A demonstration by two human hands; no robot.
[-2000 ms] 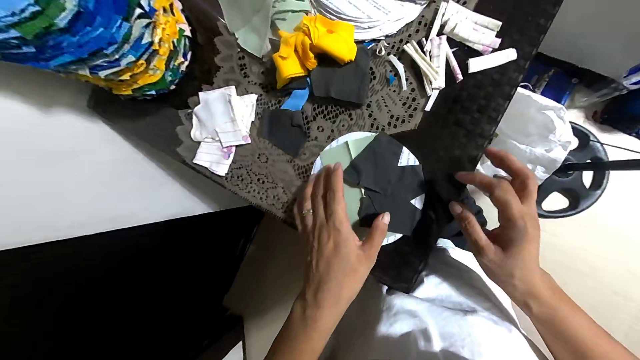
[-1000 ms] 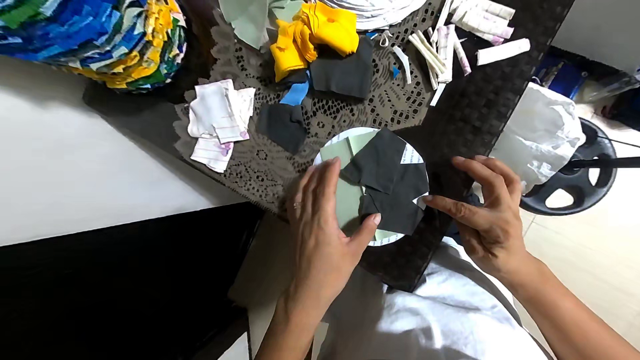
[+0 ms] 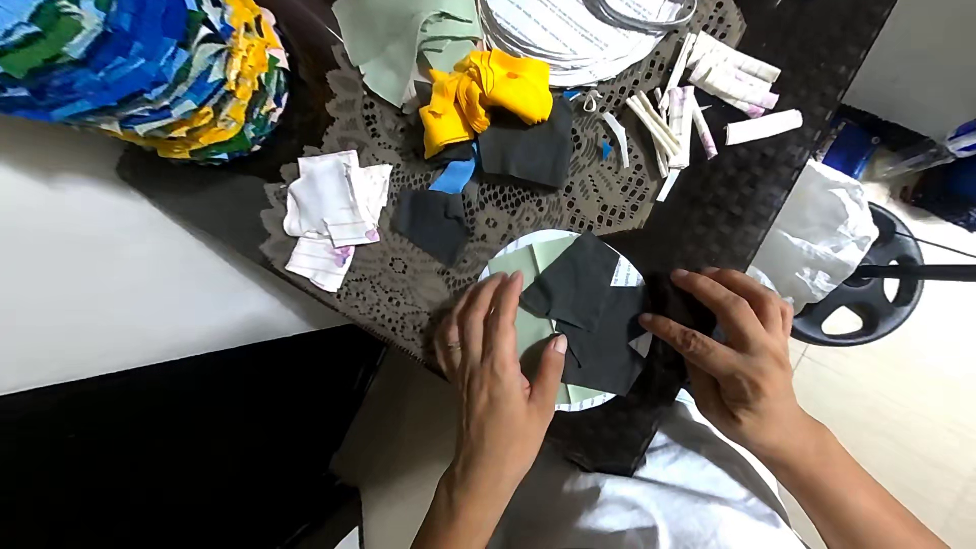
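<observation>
Near the table's edge lies a round white printed disc point(image 3: 521, 245), largely covered by pale green fabric pieces point(image 3: 534, 339) on its left and dark grey fabric pieces point(image 3: 602, 343) on its right. My left hand point(image 3: 499, 374) rests flat over the disc's left side, fingers apart, thumb tip at the edge of the dark grey fabric. With its index fingertip, my right hand point(image 3: 736, 343) touches the disc's right rim, beside a small light triangle point(image 3: 640, 345) on the dark fabric. The other fingers of that hand are bent and hold nothing that shows.
A lace cloth point(image 3: 389, 274) bears white fabric scraps point(image 3: 328, 198), a dark scrap point(image 3: 433, 223), yellow fabric point(image 3: 488, 95) and stacked white discs point(image 3: 564, 46). Rolled fabric strips point(image 3: 679, 126) lie at the upper right. Colourful layered fabric rounds point(image 3: 145, 69) stand upper left. A white plastic bag point(image 3: 823, 229) is at the right.
My right hand has moved left from beside the disc to its right rim, where its index finger now touches. My left hand has stayed on the disc.
</observation>
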